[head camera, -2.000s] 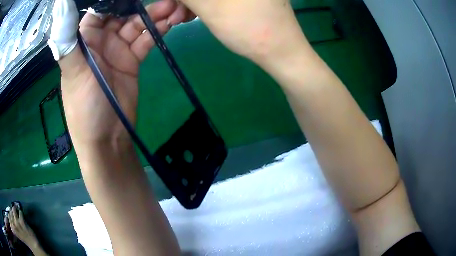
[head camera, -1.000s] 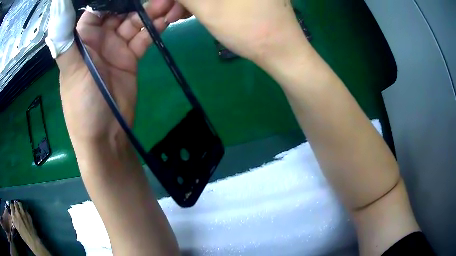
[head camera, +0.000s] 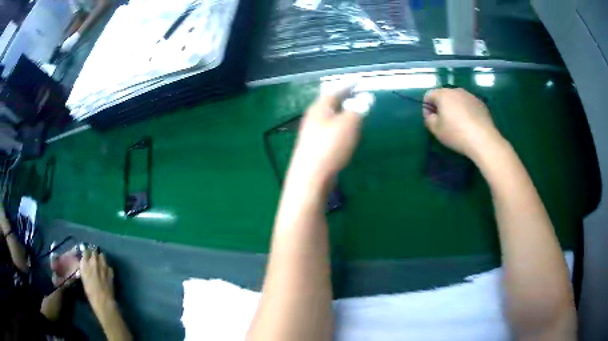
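Note:
My left hand (head camera: 327, 136) is blurred, with white finger cots (head camera: 359, 102) at its fingertips. It is over a black phone middle frame (head camera: 273, 154) on the green surface and hides part of it; I cannot tell whether it grips anything. My right hand (head camera: 463, 120) is to the right, its fingers pinched on a thin dark thing (head camera: 410, 98) that points left; whether this is a tool is unclear. Another dark frame (head camera: 448, 170) shows blurred beneath the right hand, its solid end toward me.
Another frame (head camera: 137, 176) lies at left, with one more (head camera: 48, 180) beyond. White sheets (head camera: 150, 50) top a black stack (head camera: 233, 73). Shiny clear plastic (head camera: 340, 30) is at the far side. White foam (head camera: 420, 316) lies nearest. Another person's hands (head camera: 97, 273) are lower left; a grey cabinet (head camera: 587, 73) is right.
The view has shifted to show more of the far side. The frame held up close before is no longer raised there. My hands have moved apart and out over the green surface.

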